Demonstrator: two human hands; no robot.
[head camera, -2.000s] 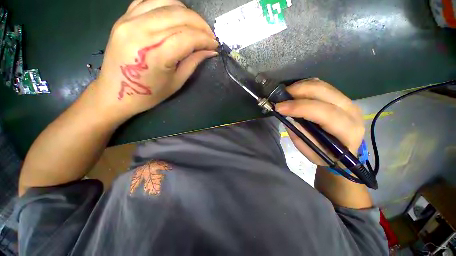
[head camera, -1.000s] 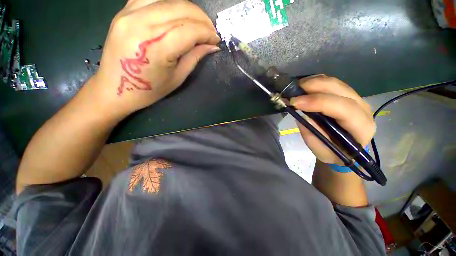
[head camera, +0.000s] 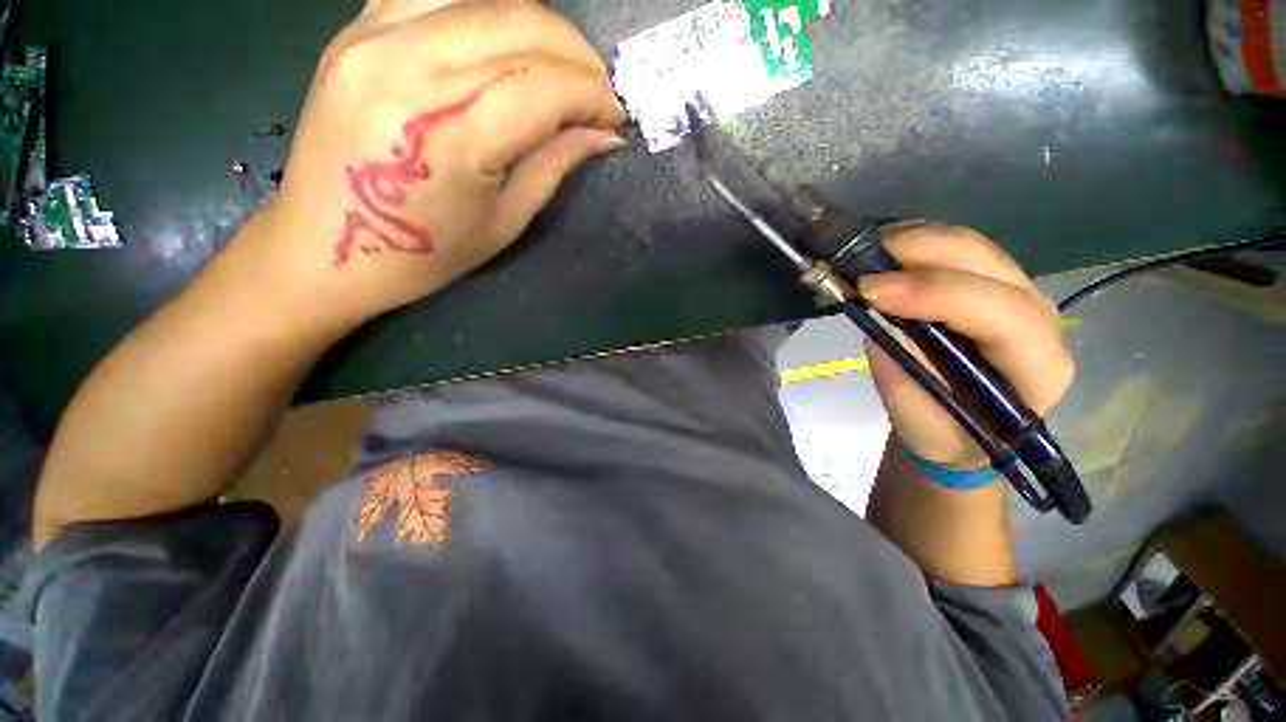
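A circuit board (head camera: 712, 68) lies on the dark green bench, glaring white with a green right end. My left hand (head camera: 444, 155) is at the board's left edge, thumb and fingertips pinched together. A small dark bit shows at the fingertips; whether the fingers hold it or the board's edge cannot be told. My right hand (head camera: 973, 332) grips the black handle of the soldering iron (head camera: 959, 374). The thin metal feed tube beside it points up and left to the board's lower edge. The iron's tip is blurred, near or over the board.
Green boards (head camera: 68, 212) lie stacked at the far left. A few tiny dark components (head camera: 257, 172) lie left of my left hand. A whitish reel with an orange-red band (head camera: 1255, 43) stands at the top right. The black cable (head camera: 1171, 264) runs to the right edge.
My right hand and the iron have moved to the right, and the tube's end is farther from my left fingertips. My left hand has hardly moved.
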